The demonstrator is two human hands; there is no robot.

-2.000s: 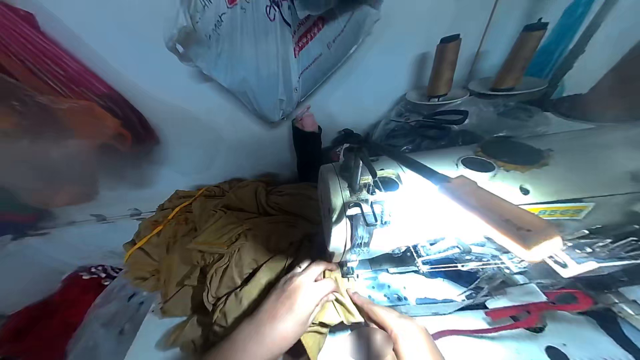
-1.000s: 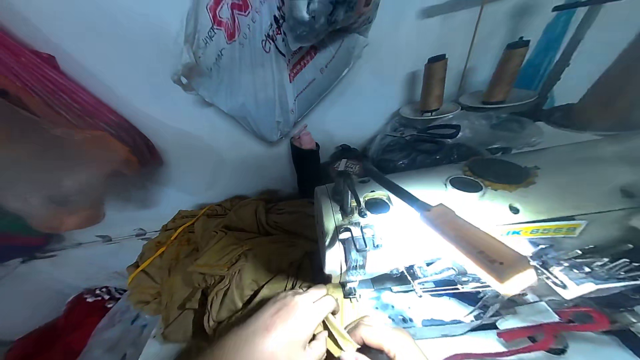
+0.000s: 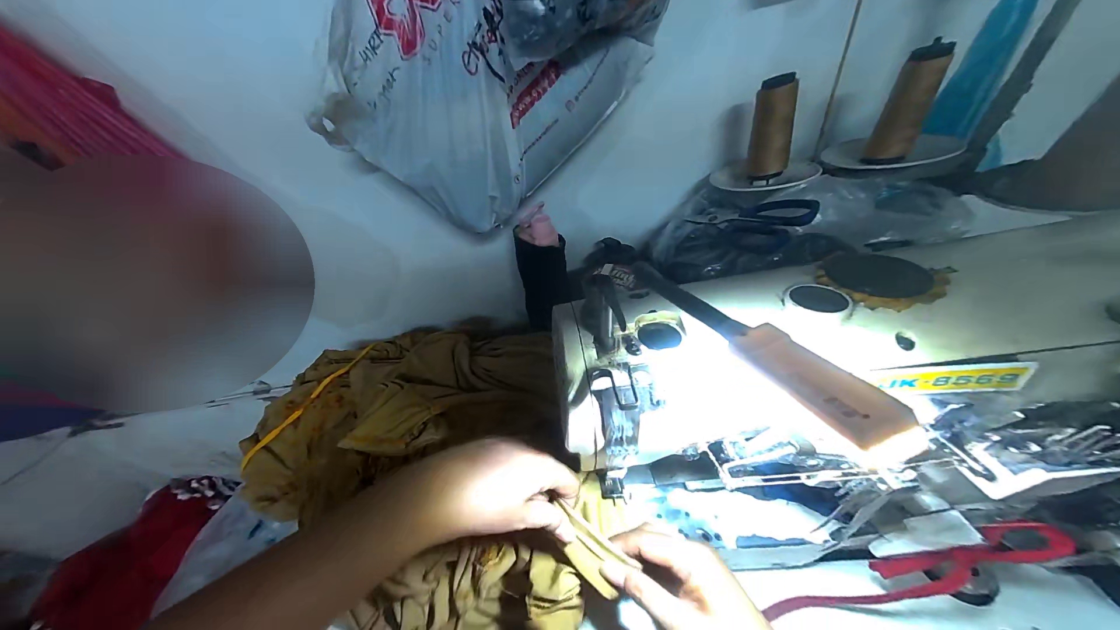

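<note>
A sewing machine (image 3: 752, 332) stands at the right, its presser foot (image 3: 613, 484) just above and beyond my fingers. My left hand (image 3: 499, 494) pinches a folded edge of mustard-brown fabric (image 3: 437, 394) close to the foot. The same folded strip lies between the thumb and fingers of my right hand (image 3: 678, 573), at its lower end. The rest of the fabric is bunched behind and below my left hand, with a yellow strip (image 3: 306, 408) across it. A lit lamp (image 3: 827, 389) on a dark arm glares over the needle area, and the needle itself cannot be made out.
Two brown thread cones (image 3: 773, 127) stand on discs behind the machine, near dark-handled scissors (image 3: 783, 213). A red-wrapped scissors-like tool (image 3: 971, 556) lies at the lower right. A plastic bag (image 3: 437, 114) hangs on the wall. Red cloth (image 3: 114, 560) lies lower left; a blurred area covers the left.
My two hands stay on the fabric beside the presser foot. The folded strip between them now shows more plainly than one second ago. The view has shifted slightly.
</note>
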